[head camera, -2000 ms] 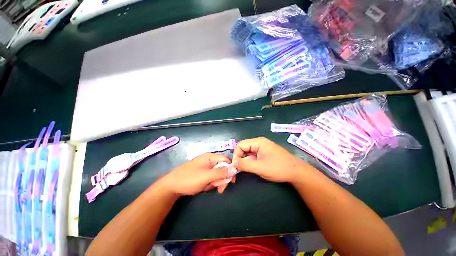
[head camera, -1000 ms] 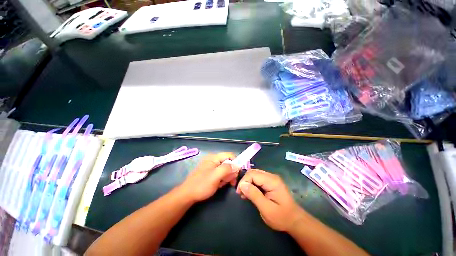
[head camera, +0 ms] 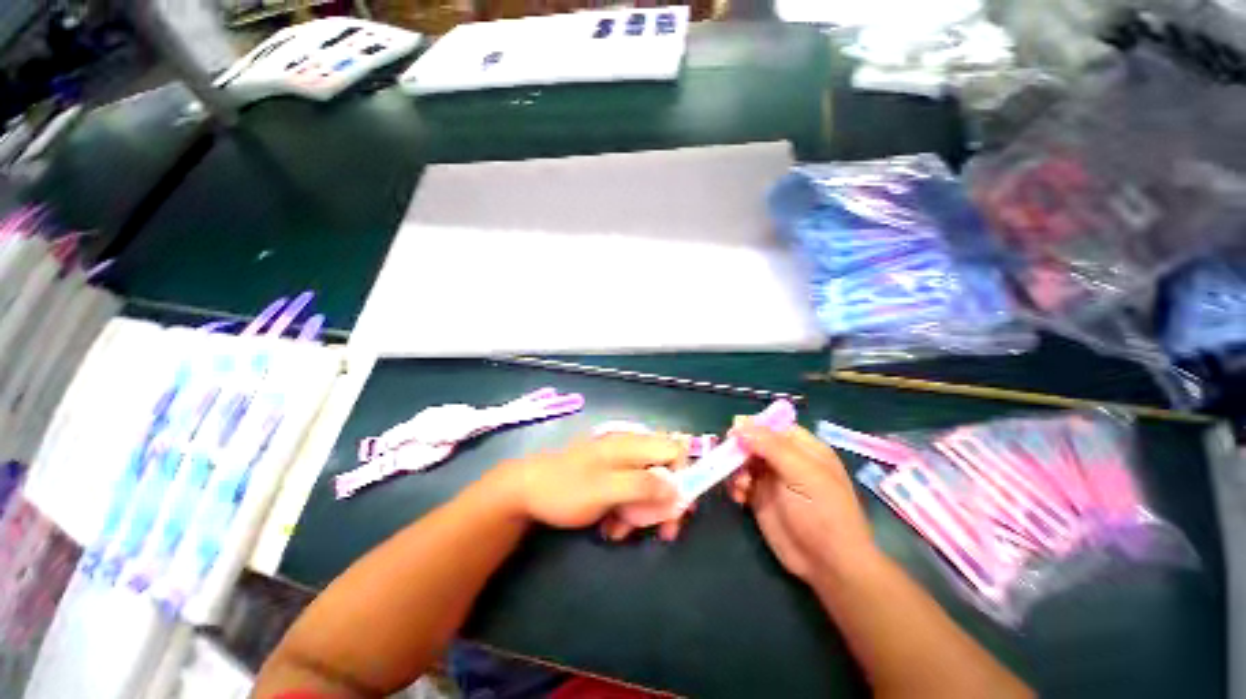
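Note:
My left hand (head camera: 608,481) holds a pale watch head, mostly hidden by the fingers, with a pink-purple strap (head camera: 717,466) running out to the right. My right hand (head camera: 793,485) pinches the far end of that strap between thumb and finger. Another pale printed strap piece (head camera: 701,445) lies just behind the hands, partly hidden. Assembled watches (head camera: 444,433) with pale heads and pink straps lie on the dark green bench to the left of my hands. A clear plastic bag of pink straps (head camera: 1018,498) lies right of my right hand.
A white foam sheet (head camera: 601,260) lies beyond the hands, with a thin rod (head camera: 656,377) along its near edge. A bag of blue-purple straps (head camera: 909,260) is right of it. A foam tray of blue-purple straps (head camera: 185,458) is at the left. Foam trays (head camera: 554,52) stand at the far side.
The view has shifted left and up. The strap at my left hand now points right, and my right hand has moved from below it to its far end.

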